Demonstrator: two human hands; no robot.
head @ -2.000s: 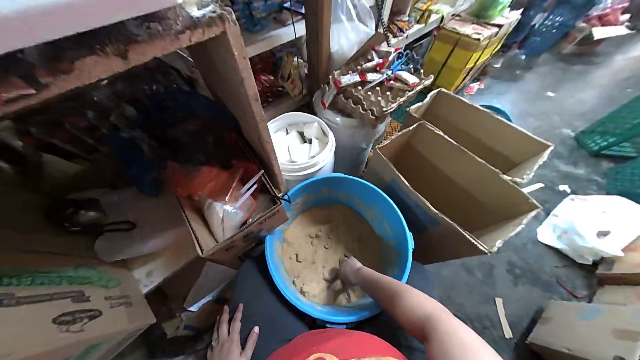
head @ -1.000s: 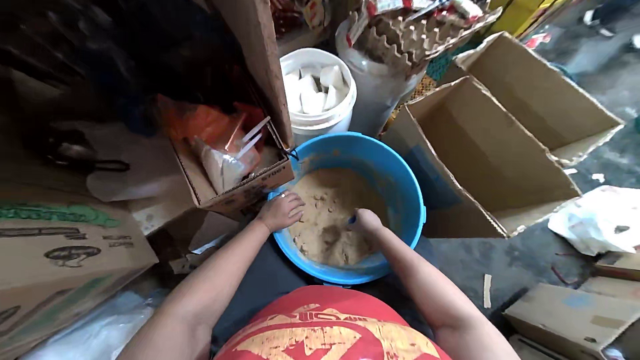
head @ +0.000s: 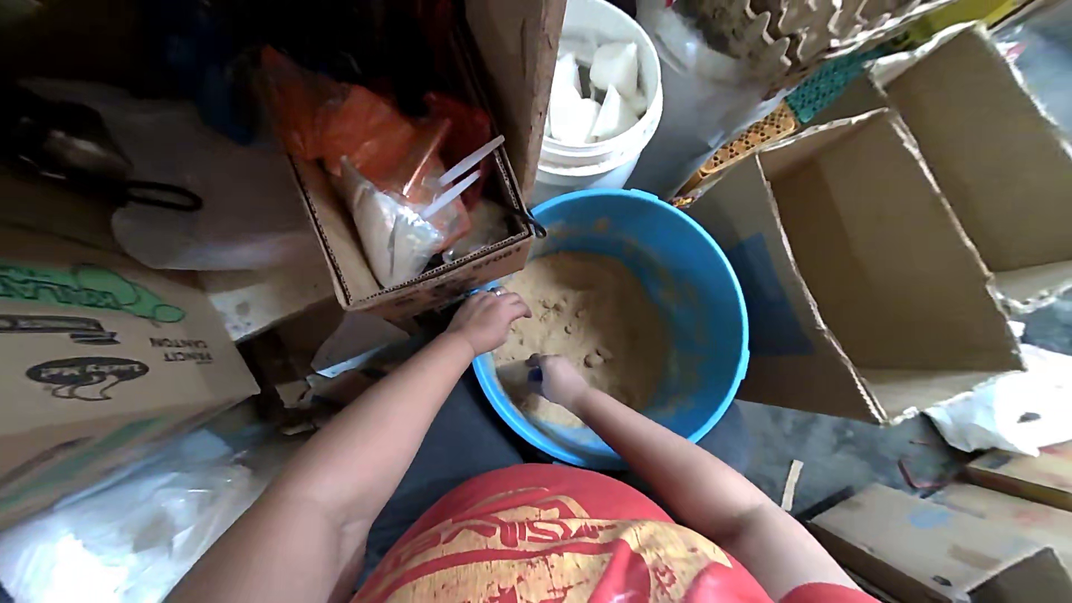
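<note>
A round blue plastic tub [head: 703,251] stands at my lap, partly filled with a light brown powder [head: 620,310] with small lumps. My left hand [head: 490,320] rests over the tub's left rim, its fingers bent over the powder; a ring shows on one finger. Inside the tub, my right hand [head: 557,379] is low at the near left part of the powder, closed around a small dark blue thing, perhaps a handle. What lies below that hand is hard to make out.
Left of the tub is a cardboard box [head: 360,285] with plastic bags; behind it, a white bucket [head: 595,155] holds white packets. Open cardboard boxes [head: 879,243] stand at the right. A printed carton [head: 109,352] is at far left, flat boxes [head: 921,536] at lower right.
My left hand has gone from beside my lap to the tub's left rim. My right hand has moved left within the tub. The view has shifted closer over the tub.
</note>
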